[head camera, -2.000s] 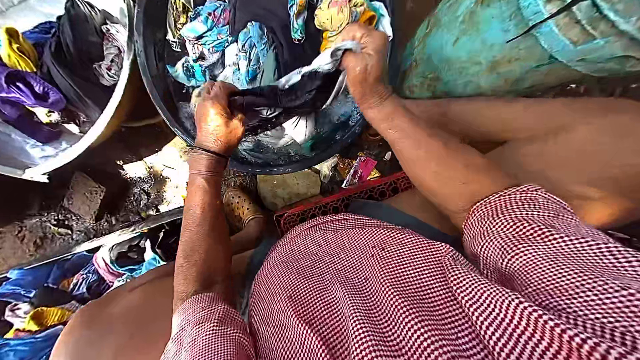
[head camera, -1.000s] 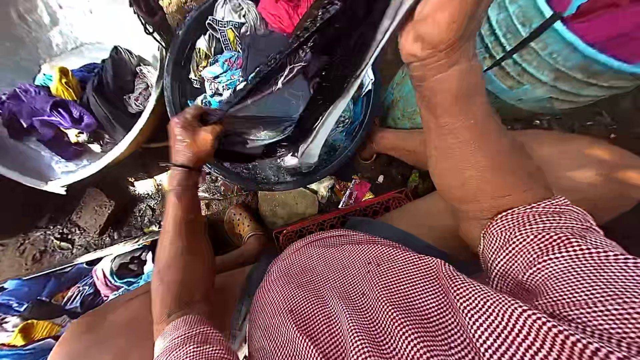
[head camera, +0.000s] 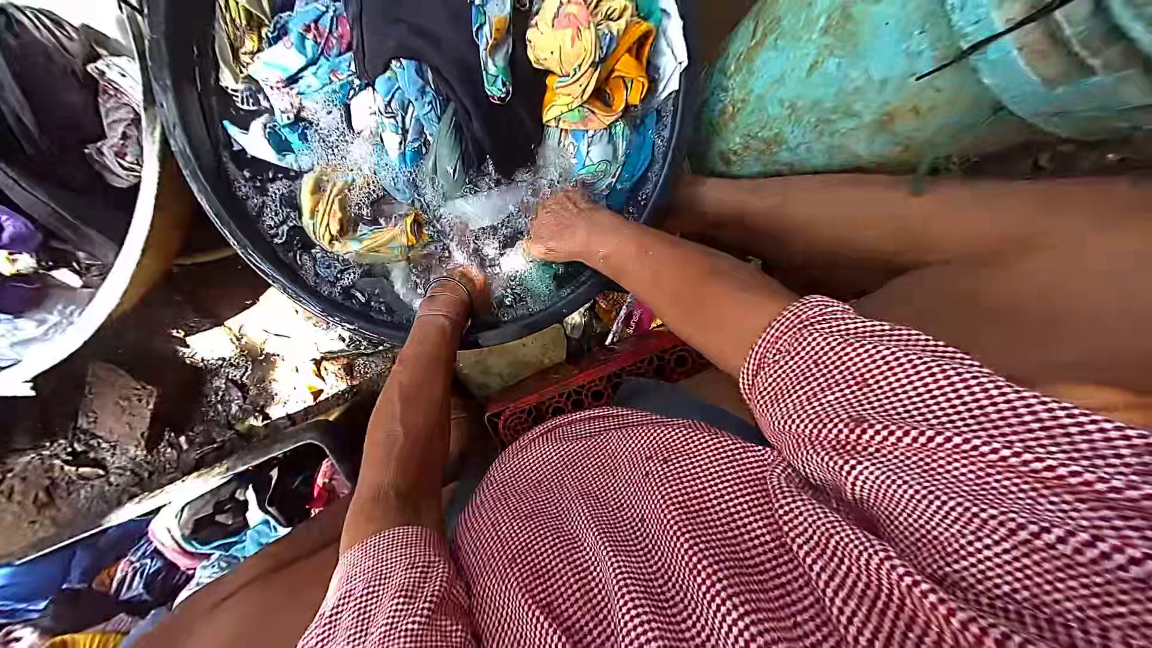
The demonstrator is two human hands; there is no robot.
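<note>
A round black tub [head camera: 236,236] holds sudsy water and wet clothes. My left hand [head camera: 466,286] is sunk in the foam at the tub's near side, its fingers hidden by water. Close by on the right, my right hand [head camera: 567,227] is bent down into the suds, fingertips hidden; whether it grips cloth cannot be told. Just left of my hands floats a yellow patterned cloth [head camera: 346,216]. Beyond them lie a black garment [head camera: 441,36], a blue patterned cloth [head camera: 405,117] and a yellow-orange garment [head camera: 594,63].
At the left stands a metal basin [head camera: 135,243] of dark and purple clothes. More clothes fill a container [head camera: 216,477] at the lower left. A turquoise drum [head camera: 810,99] lies at the upper right. A red patterned crate [head camera: 594,382] and a stone [head camera: 513,360] sit by the tub.
Both hands, which held a dark garment stretched above the tub one second ago, are now down in the foamy water. The right hand has come down and inward from the upper right.
</note>
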